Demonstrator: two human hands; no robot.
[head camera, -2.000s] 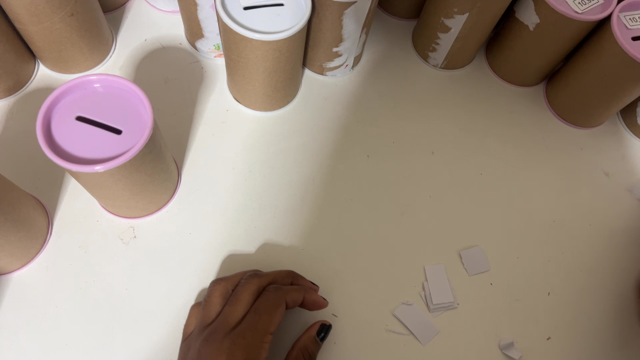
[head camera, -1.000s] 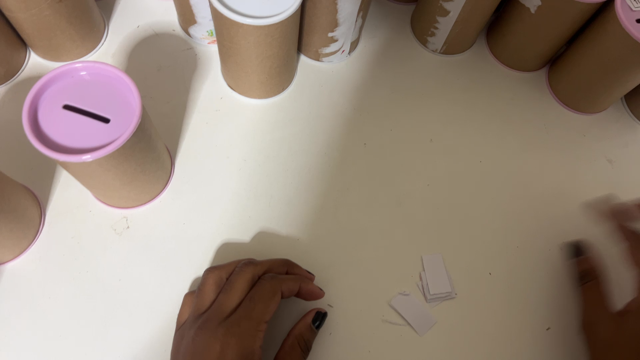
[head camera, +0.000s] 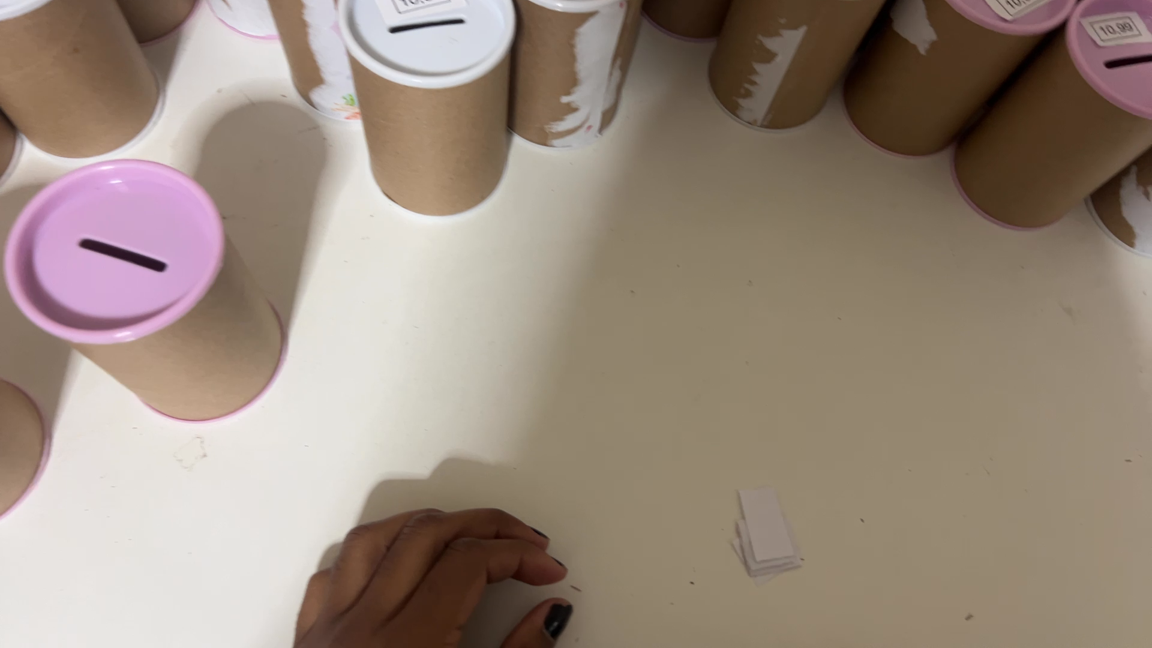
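Observation:
My left hand (head camera: 441, 576) rests on the white table at the bottom, its fingers bent and apart from the thumb, holding nothing that I can see. A small stack of white paper slips (head camera: 767, 531) lies to its right, not touching it. Up and to the left stands a brown cardboard coin tin with a pink slotted lid (head camera: 115, 252). A similar tin with a white slotted lid (head camera: 427, 40), bearing a price sticker, stands at the top. My right hand is out of view.
Several cardboard tins stand along the top edge, some with torn white paper on their sides, such as this one (head camera: 760, 72). At the top right, a pink-lidded tin (head camera: 1044, 135) bears a price sticker. Part of another tin (head camera: 13, 450) shows at the left edge.
Two seconds ago loose slips lay around the stack; now only the stack shows. My right hand, blurred at the right edge one second ago, has left the view. My left hand has stayed about in place.

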